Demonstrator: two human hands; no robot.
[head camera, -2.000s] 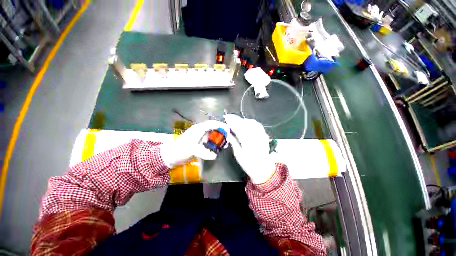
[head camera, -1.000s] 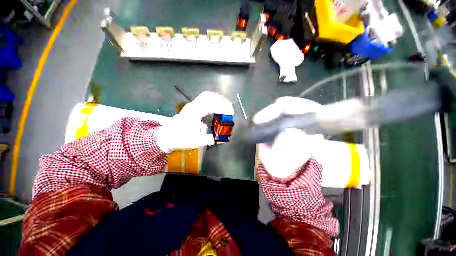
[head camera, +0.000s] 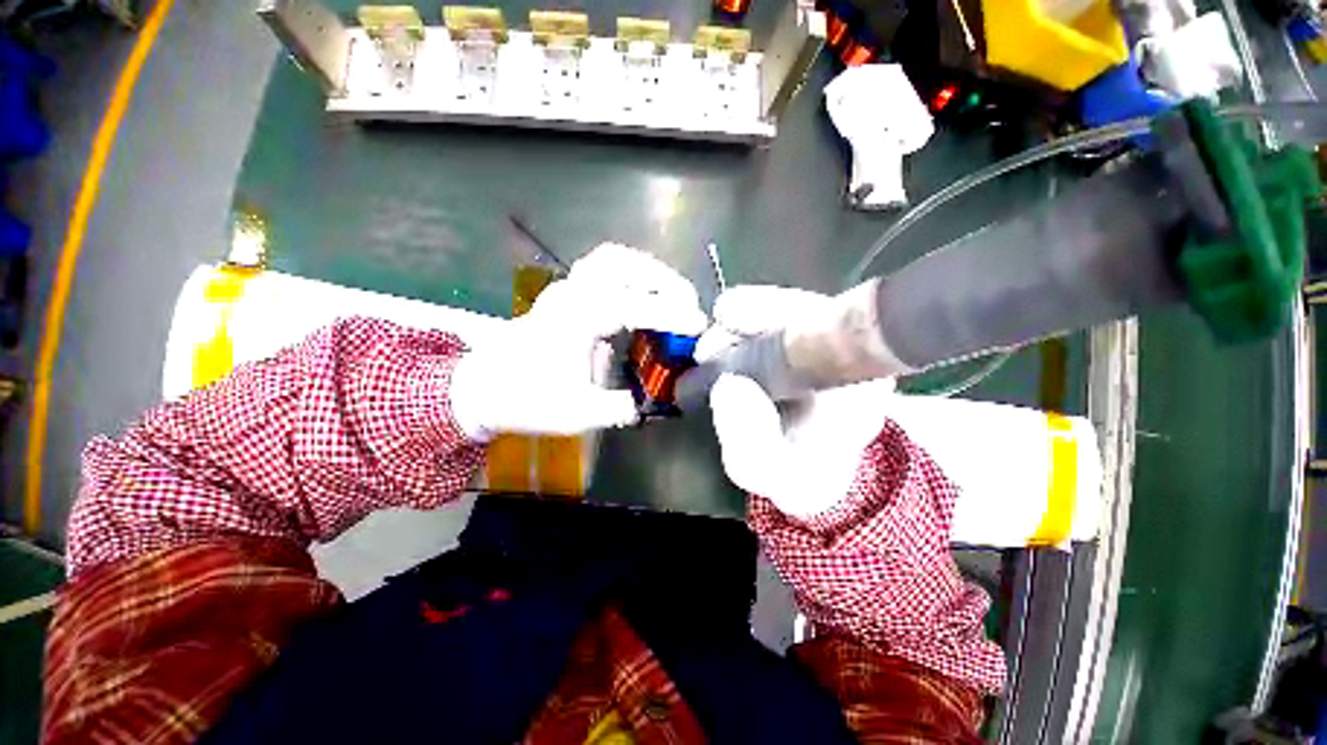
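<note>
My left hand (head camera: 575, 349), in a white glove, grips a small wound coil component (head camera: 655, 364) with blue ends and orange-copper windings. My right hand (head camera: 801, 400), also gloved, holds a dispensing syringe (head camera: 1033, 277) near its front end. The syringe is a long grey tube with a pale band and a green cap at its rear, which points to the right. Its front end is at the coil's right side; the tip is hidden, and I cannot tell if it touches.
A silver-white carrier fixture (head camera: 553, 109) with gold-topped seats stands at the back. A white cloth or glove (head camera: 878, 131) lies beside it. White padded armrests (head camera: 1004, 451) line the front edge. A yellow bin (head camera: 1055, 41), a clear hose and the green conveyor (head camera: 1201, 480) are to the right.
The syringe, blurred and further right of the coil before, now has its front end at the coil. My right hand has moved left towards my left hand. The view has shifted, with the fixture higher in the picture.
</note>
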